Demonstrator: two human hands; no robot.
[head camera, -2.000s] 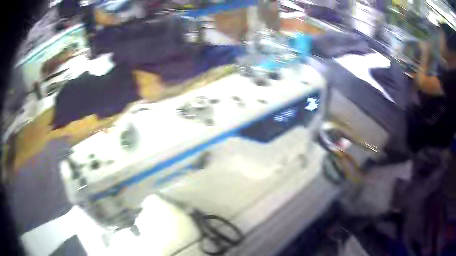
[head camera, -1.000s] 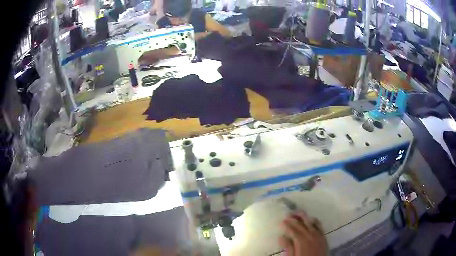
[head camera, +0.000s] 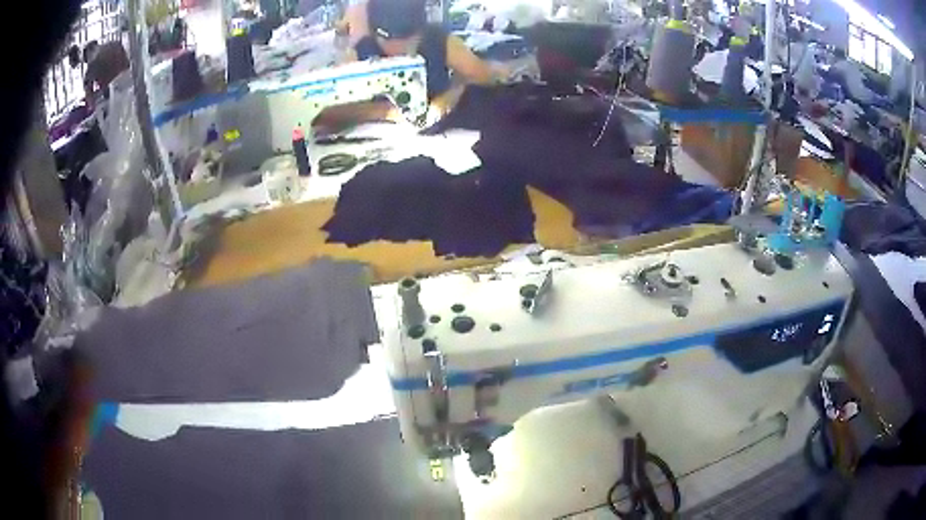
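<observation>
A dark grey garment panel (head camera: 264, 469) lies flat at the lower left, its right edge near the needle area. A stack of cut grey panels (head camera: 234, 330) lies behind it, with a white strip between them. The white sewing machine (head camera: 609, 371) with a blue stripe stands at the centre right. Black-handled shears (head camera: 642, 485) lie on the machine bed under the arm, cut off by the bottom edge. Neither of my hands can be made out in the picture.
Dark purple fabric (head camera: 432, 208) lies on the brown table beyond the machine. A person (head camera: 432, 51) sits at another machine (head camera: 350, 96) at the back. Scissors with yellowish handles (head camera: 838, 437) are at the right. A turquoise thread holder (head camera: 812, 215) stands on the machine.
A hand at the machine bed has left the picture, and the shears now lie there. The blurred shape at the bottom edge over the grey panel is gone. The view has shifted slightly.
</observation>
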